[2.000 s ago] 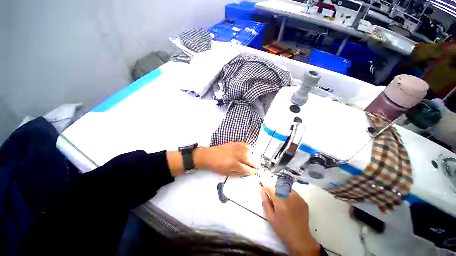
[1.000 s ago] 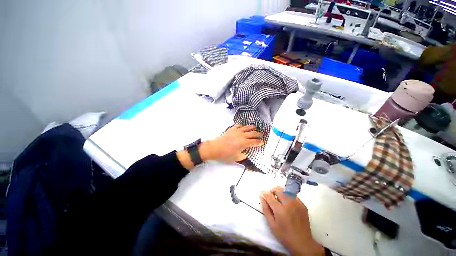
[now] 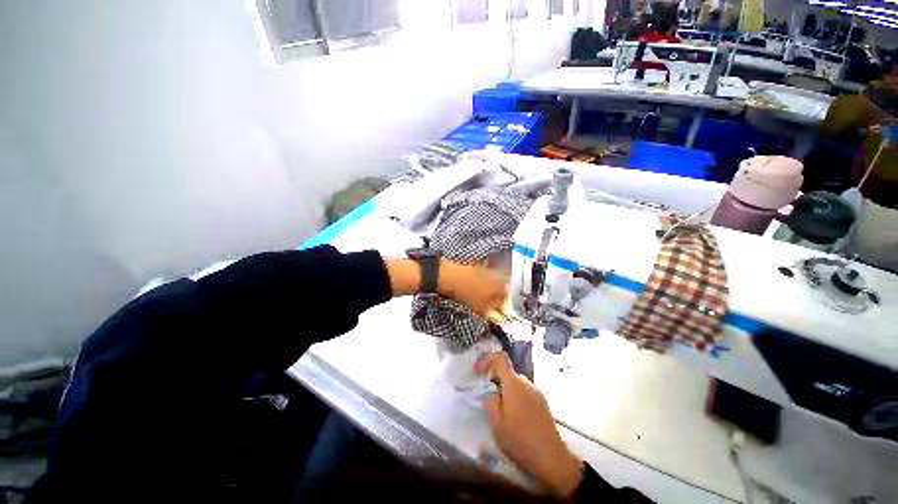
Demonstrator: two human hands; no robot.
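Observation:
Black-and-white checked cloth lies bunched left of the sewing machine head. Its lower part passes under my left wrist towards the table front. My left hand, blurred, is on the checked cloth just left of the needle area; its fingertips are unclear. My right hand is in front of the needle area, its thumb and fingers closed on the edge of pale cloth joined to the checked cloth. A dark narrow piece lies between the hands; I cannot tell what it is.
Brown plaid cloth hangs over the machine arm. A pink capped, bottle-like object and a dark round one stand behind it. A phone with a pale cable lies at right. Blue crates and more machines are behind.
The view has tilted up. The checked cloth has come forward and left, off the needle plate. My right hand has moved left from the presser area to the pale cloth.

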